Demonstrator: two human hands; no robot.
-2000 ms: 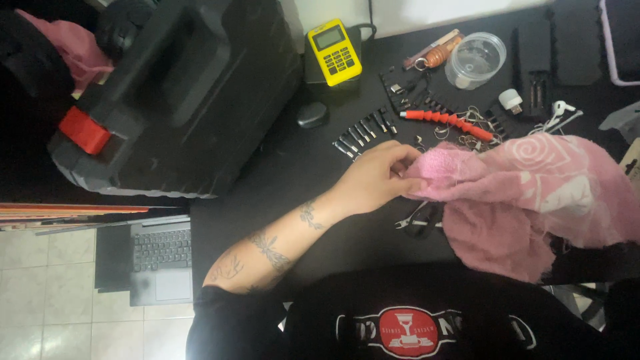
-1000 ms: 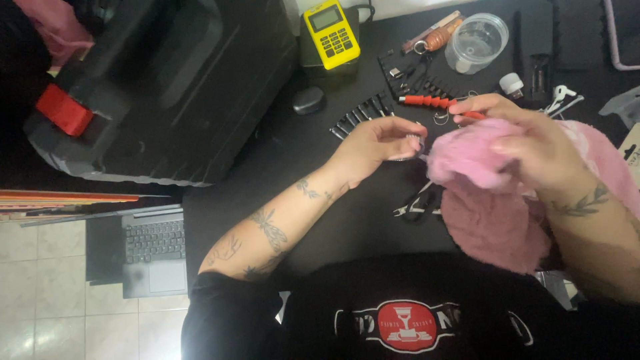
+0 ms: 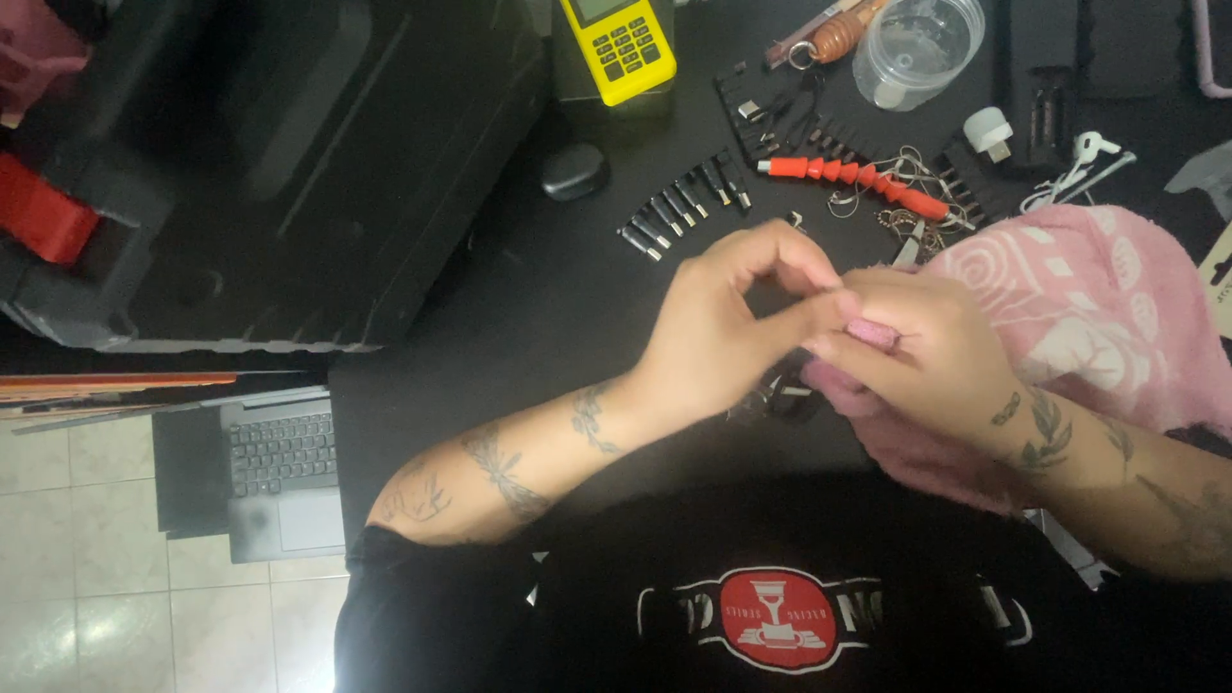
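Note:
My right hand grips a bunched part of a pink cloth with white patterns, which spreads out behind and below the wrist. The fingertips of my left hand meet those of my right hand at the cloth's edge; whether they pinch something small between them is hidden. Beyond the hands lies a red flexible shaft among chains and small bits. A fan of metal-tipped black adapters lies beyond my left hand. Below the joined hands, a metal item is partly covered.
A black hard case with a red latch stands at left. Farther back are a yellow card terminal, a clear round container, a white USB plug and a dark oval case. A laptop sits lower left, beyond the table edge.
My right hand, out of sight two seconds ago, came in over the cloth and now meets my left hand. The bunched pink part that showed between the hands is now mostly inside my right hand.

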